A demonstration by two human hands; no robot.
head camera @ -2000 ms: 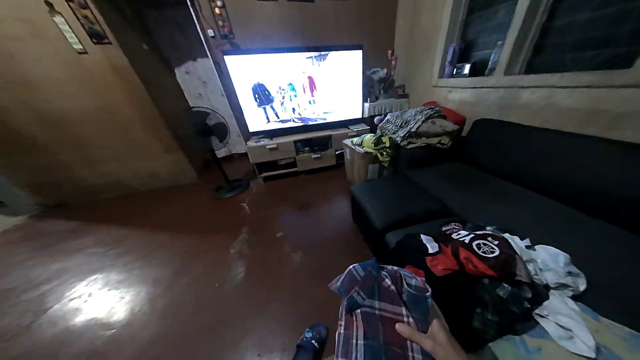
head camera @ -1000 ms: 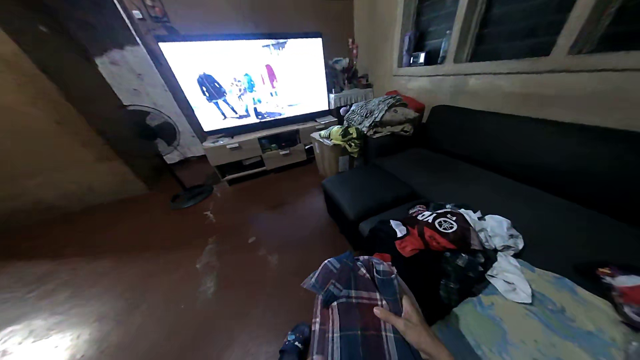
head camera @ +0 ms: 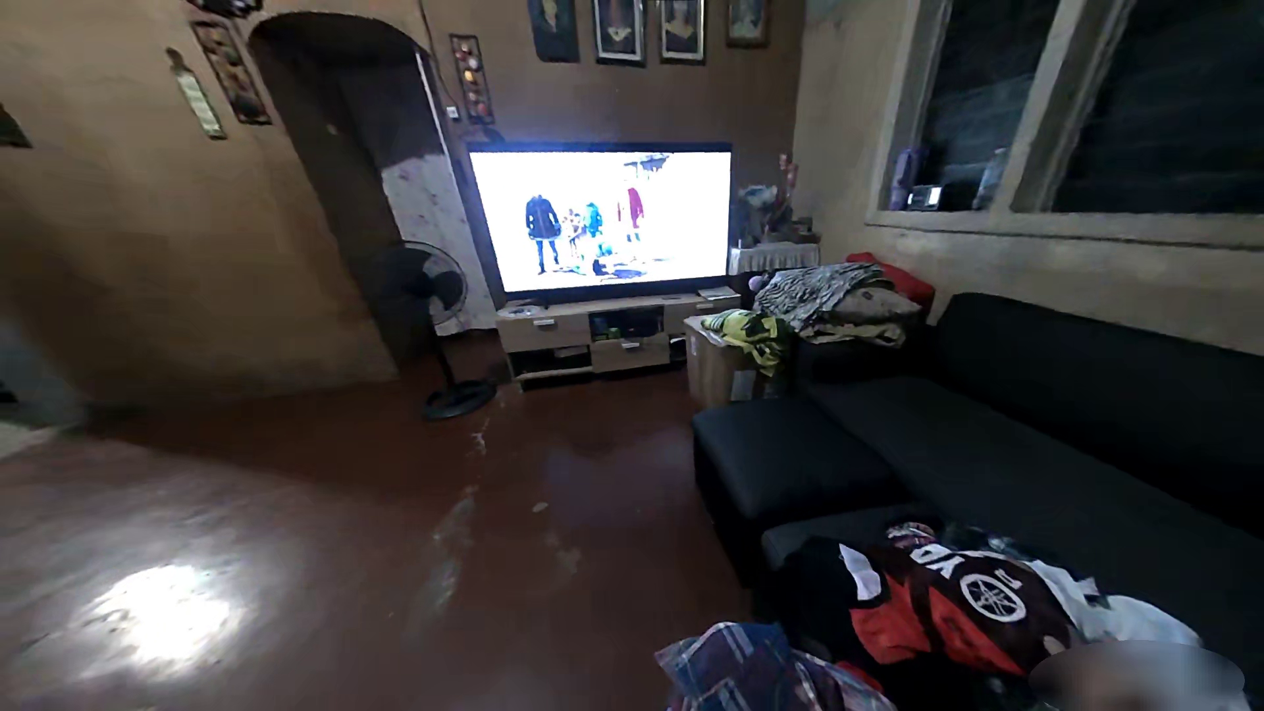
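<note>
A blue, red and white plaid shirt (head camera: 765, 671) shows at the bottom edge, its lower part cut off by the frame. Neither my left hand nor my right hand can be made out, so what holds the shirt is hidden. Just right of it, a black, red and white jersey (head camera: 938, 602) lies on the black sofa in a loose heap of clothes. White cloth (head camera: 1145, 617) is behind the jersey. A blurred oval patch covers the bottom right corner; what lies under it cannot be told.
The black sofa (head camera: 1047, 434) runs along the right wall, with an ottoman section (head camera: 790, 454) in front. Folded fabrics (head camera: 839, 296) and a carton topped by yellow-green cloth (head camera: 721, 365) stand beyond it. A pedestal fan (head camera: 434, 296) is left of the lit television (head camera: 602, 222) on its cabinet (head camera: 553, 336).
The hand seen on the plaid shirt in the earlier frames is out of sight, and only the shirt's upper part shows. The view has swung left and up since one second ago.
</note>
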